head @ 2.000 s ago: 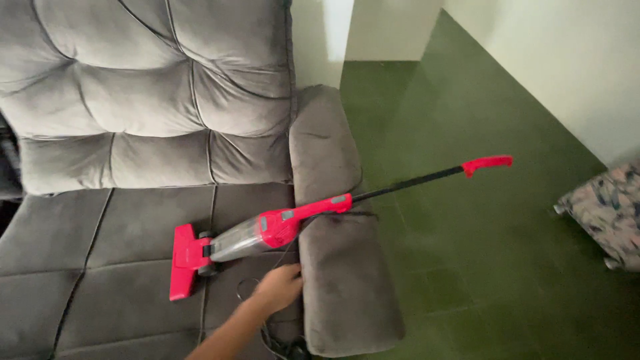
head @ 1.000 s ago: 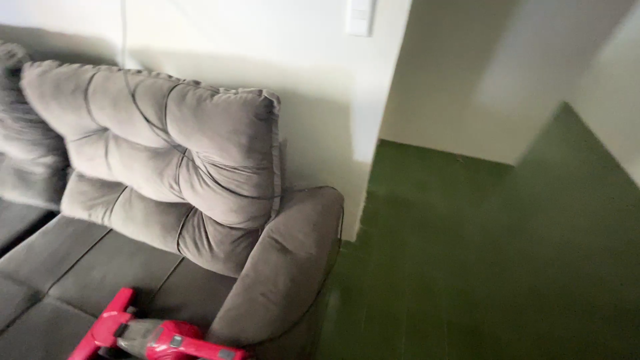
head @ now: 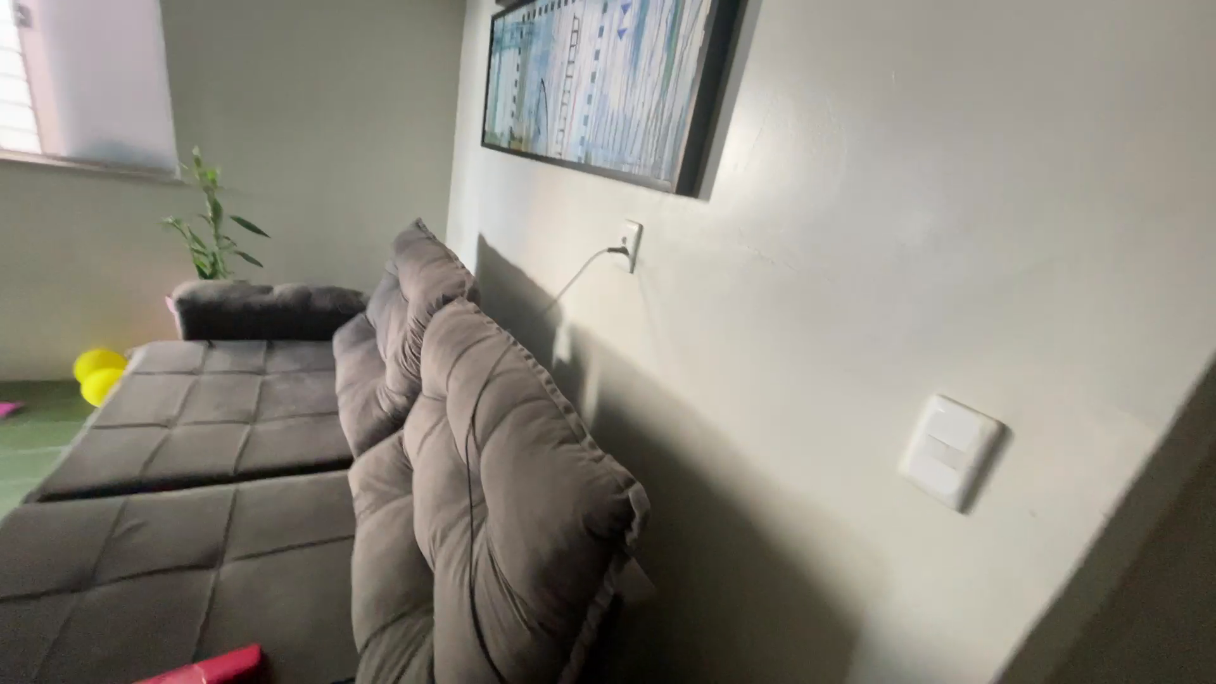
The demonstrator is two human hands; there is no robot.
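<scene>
Neither my left hand nor my right hand shows in the head view. At the bottom left edge, a small part of the red vacuum cleaner [head: 211, 667] lies on the grey sofa seat [head: 285, 570]; the rest of it is cut off. A thin dark cord [head: 470, 494] hangs over the tufted back cushion [head: 532, 456]. On the wall behind the sofa, a plug sits in a white outlet [head: 630, 245], and its cable runs down behind the cushions.
A white light switch [head: 950, 451] is on the wall at the right, near a wall edge. A framed painting [head: 589, 90] hangs above the outlet. Beyond the far armrest [head: 271, 309] stands a green plant [head: 214, 223]; yellow balloons [head: 100, 375] are at the left.
The view has swung up and left along the sofa to the wall. A hand beside the vacuum cleaner two seconds ago is out of view, and most of the vacuum cleaner has left the frame.
</scene>
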